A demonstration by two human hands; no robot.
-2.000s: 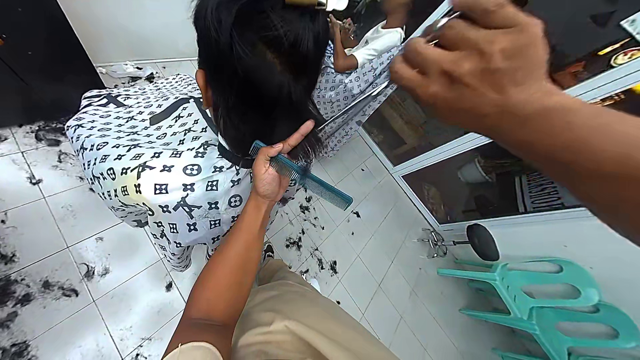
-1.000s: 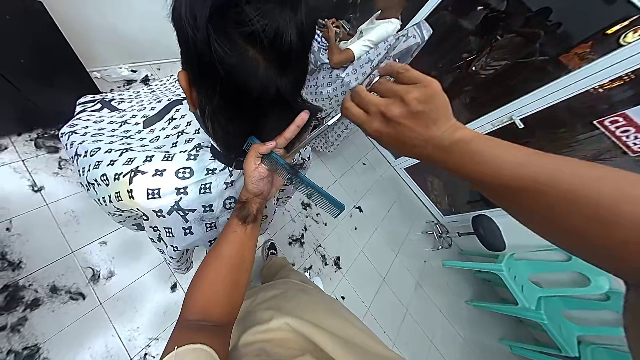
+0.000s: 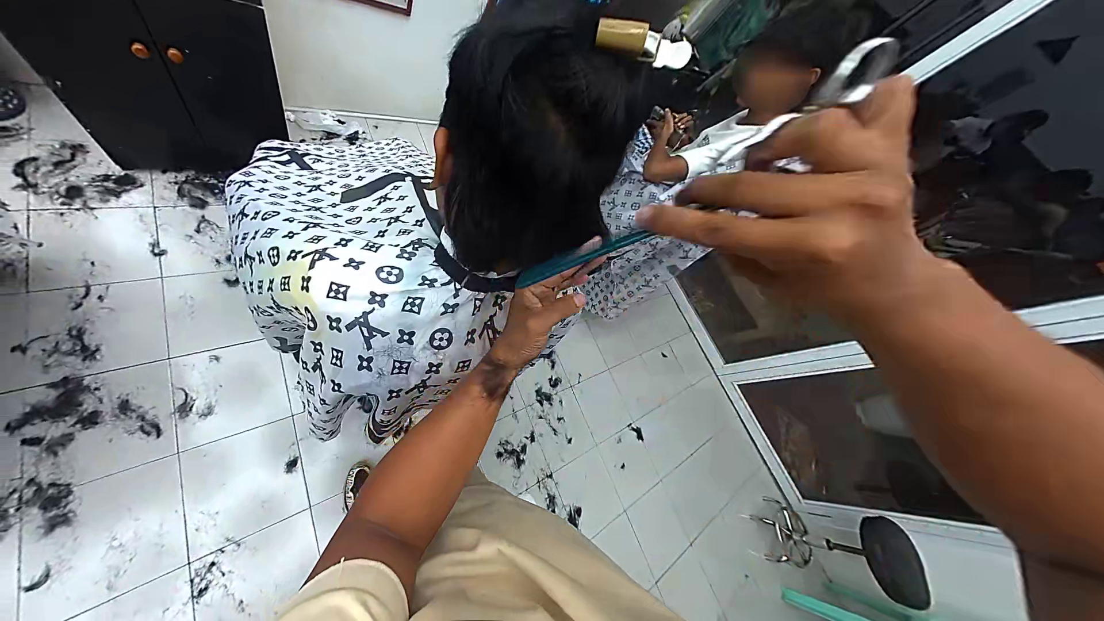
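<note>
A person with dark hair [image 3: 543,129] sits with the back of the head toward me, wrapped in a white patterned barber's cape [image 3: 371,293] with a black neck band. Low at the hair beside the neck, my left hand [image 3: 539,319] is at the near end of a blue comb [image 3: 578,256], seen nearly edge-on. My right hand [image 3: 802,190] is raised to the right, with metal hair scissors [image 3: 849,78] in its fingers. Its fingertips overlap the comb's far end; whether they touch it I cannot tell. The scissor blades are blurred and partly hidden.
Another person in a patterned cape [image 3: 642,203] sits beyond, near glass panels with a white frame [image 3: 733,375]. A black cabinet [image 3: 155,78] stands at the back left. Cut hair [image 3: 65,405] lies scattered on the white tiles. A round black stool seat [image 3: 895,561] is at the lower right.
The comb has turned from flat, pointing down to the right, to nearly edge-on, pointing up to the right. My right hand shows larger and nearer the camera. The view has shifted left.
</note>
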